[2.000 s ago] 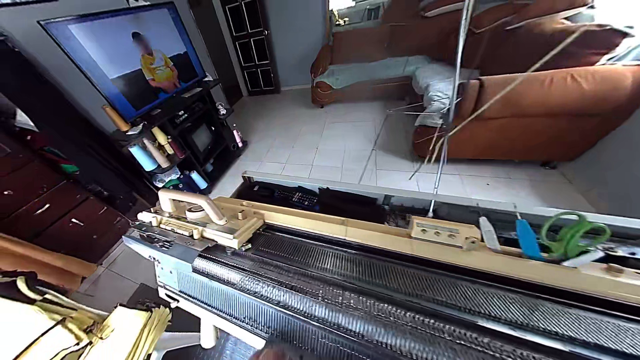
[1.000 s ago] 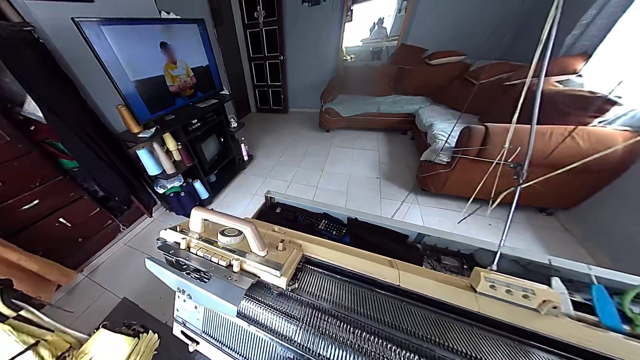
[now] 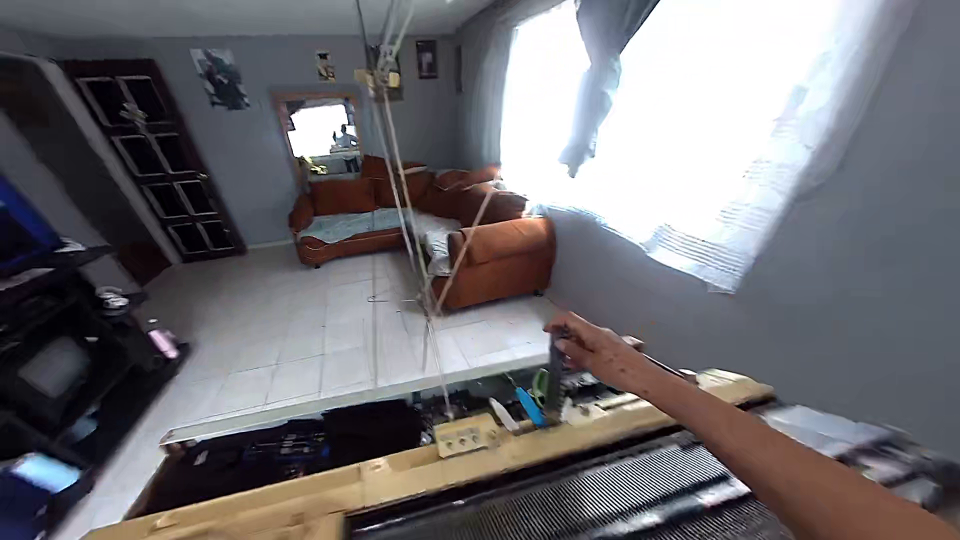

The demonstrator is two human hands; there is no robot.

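My right hand (image 3: 589, 349) is stretched out over the back rail of a knitting machine (image 3: 600, 487), its fingers closed around the top of a dark, flat, upright tool (image 3: 555, 379). Just left of that tool, a blue-handled tool (image 3: 529, 407) and a white tool (image 3: 504, 415) lean at the rail, with green scissors handles (image 3: 540, 384) behind. The cream yarn-mast base (image 3: 465, 436) is fixed on the rail, and pale yarn (image 3: 405, 195) runs up along the mast. My left hand is out of view.
A dark open compartment (image 3: 300, 442) lies behind the rail. Farther off are an orange-brown sofa (image 3: 502, 259), a black television stand (image 3: 45, 352) at left and a curtained window (image 3: 660, 135) at right. Loose yarns hang across the middle of the view.
The view has swung to the right. My right hand has come into view and holds the dark flat tool by the rail; the machine's carriage has left the view.
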